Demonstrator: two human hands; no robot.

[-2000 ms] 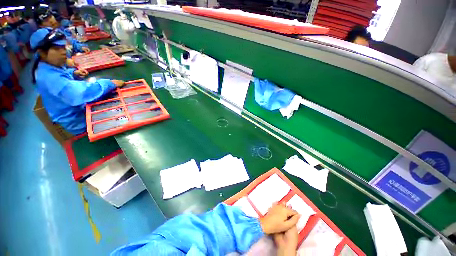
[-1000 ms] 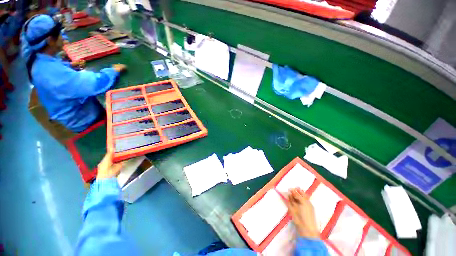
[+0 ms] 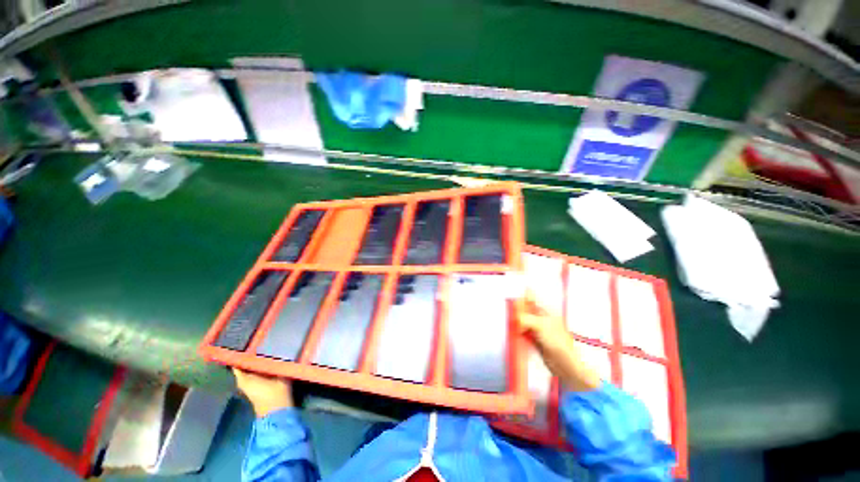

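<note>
A red-orange phone tray point(image 3: 377, 380) is tilted in front of me. It holds dark and grey handsets point(image 3: 429, 232) in two rows, and one upper slot point(image 3: 336, 237) is empty. My left hand point(image 3: 262, 390) grips its near left edge from below. My right hand point(image 3: 554, 341) is at its right edge, with the fingers closed on the rim beside a small blurred white patch. A second red tray point(image 3: 675, 377) lies partly under the first, to the right, with plain white rectangles point(image 3: 591, 306) in its slots.
Folded white sheets point(image 3: 611, 224) and a larger white bundle point(image 3: 721, 256) lie at the back right of the green bench point(image 3: 104, 254). Clear plastic bags point(image 3: 141, 174) lie at the back left. A blue cloth point(image 3: 363, 99) hangs on the partition rail. An open box point(image 3: 184, 428) is below, left.
The tray of dark handsets has moved right, from beside the other worker to in front of me, overlapping the white-filled tray. My right hand has left the white rectangles for its edge. The view has turned right.
</note>
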